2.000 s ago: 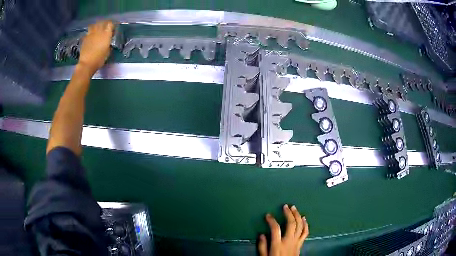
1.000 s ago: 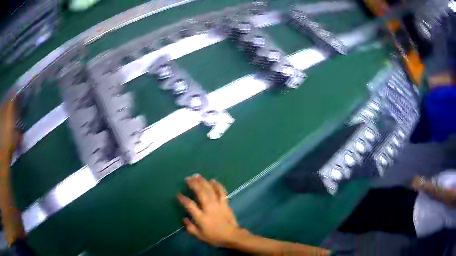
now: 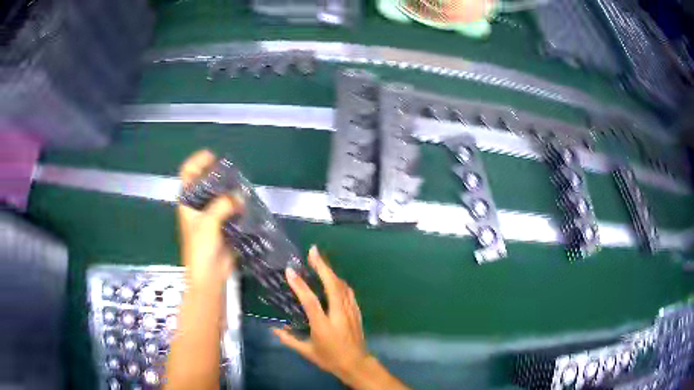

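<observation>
My left hand grips the upper end of a thick dark grey stack of notched strips, held tilted above the front of the green bench. My right hand is at the stack's lower end, fingers spread along its side; the image is blurred. Two stacks of notched strips stand side by side in the middle of the bench. A loaded four-position strip lies to their right.
A filled blister tray is at the lower left. More loaded strips lie at the right, and others at the lower right. Single notched strips line the far side. A pink block is at the left edge.
The view has swung back left. My left hand has come from the far left side to the front with a stack in it. My right hand has moved left to the stack's lower end.
</observation>
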